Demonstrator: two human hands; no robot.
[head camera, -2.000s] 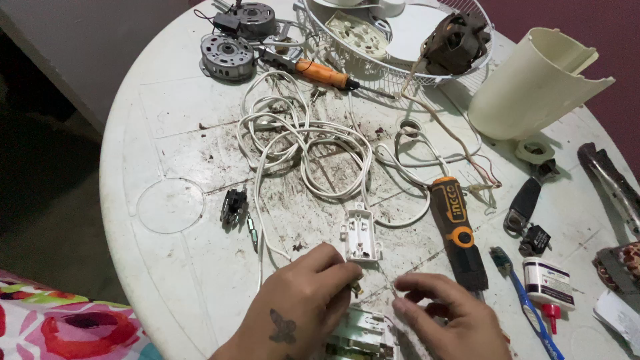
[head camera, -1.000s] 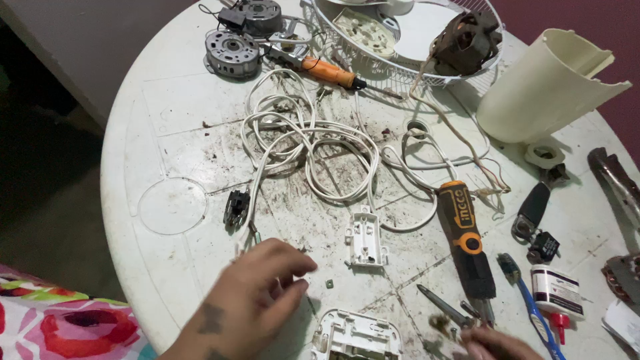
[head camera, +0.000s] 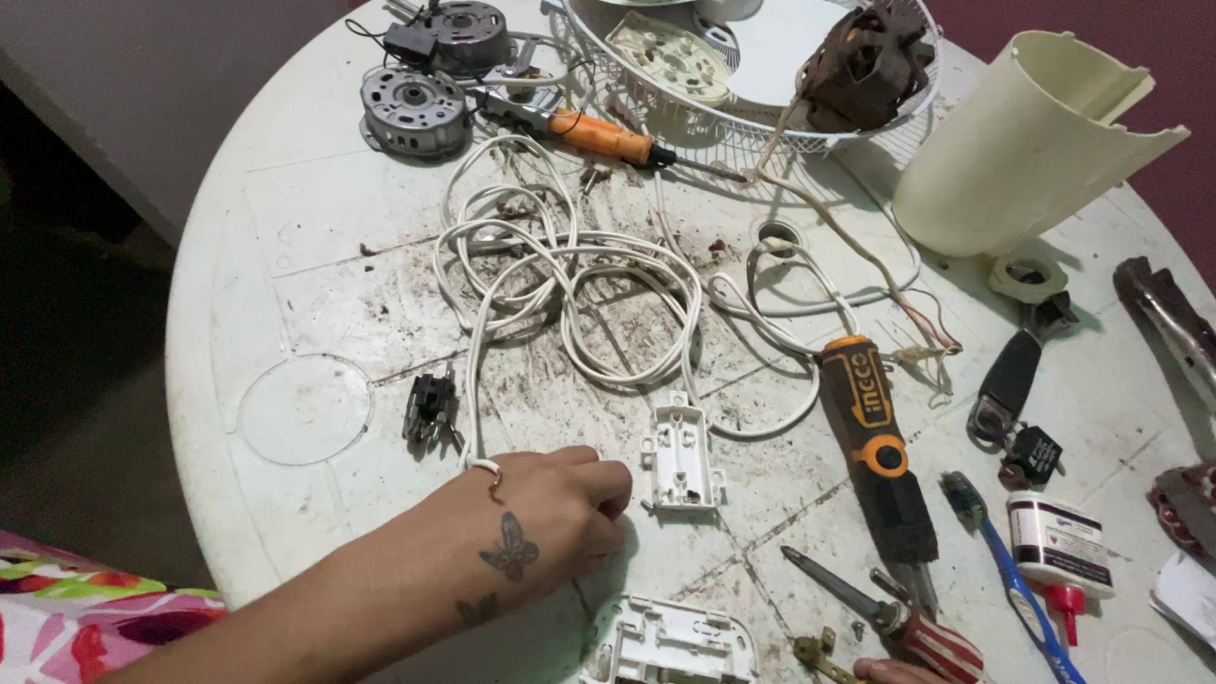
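Note:
My left hand (head camera: 556, 508) lies low over the table with its fingers curled down; whether it holds anything is hidden. The bare end of a coiled white cord (head camera: 627, 375) rests against its back. To its right is a small white plastic housing (head camera: 681, 461), and below that a larger white plastic shell (head camera: 676, 646). Only the fingertips of my right hand (head camera: 893, 671) show at the bottom edge, touching a small brass terminal piece (head camera: 825, 655), beside a screwdriver with a red and clear handle (head camera: 940, 646). An Ingco tool (head camera: 879, 446) lies above it.
Metal motor covers (head camera: 415, 109) and an orange-handled soldering iron (head camera: 598, 136) lie at the back. A wire fan guard (head camera: 750, 119) holds a motor part. On the right are a cream plastic housing (head camera: 997, 152), an adjustable wrench (head camera: 1012, 380), a blue toothbrush (head camera: 1016, 579) and a glue bottle (head camera: 1059, 541).
My right hand has moved right and down, mostly out of view. My left hand, low at the centre earlier, now lies against the cord's end. The white shell, partly hidden by the hands before, shows more plainly.

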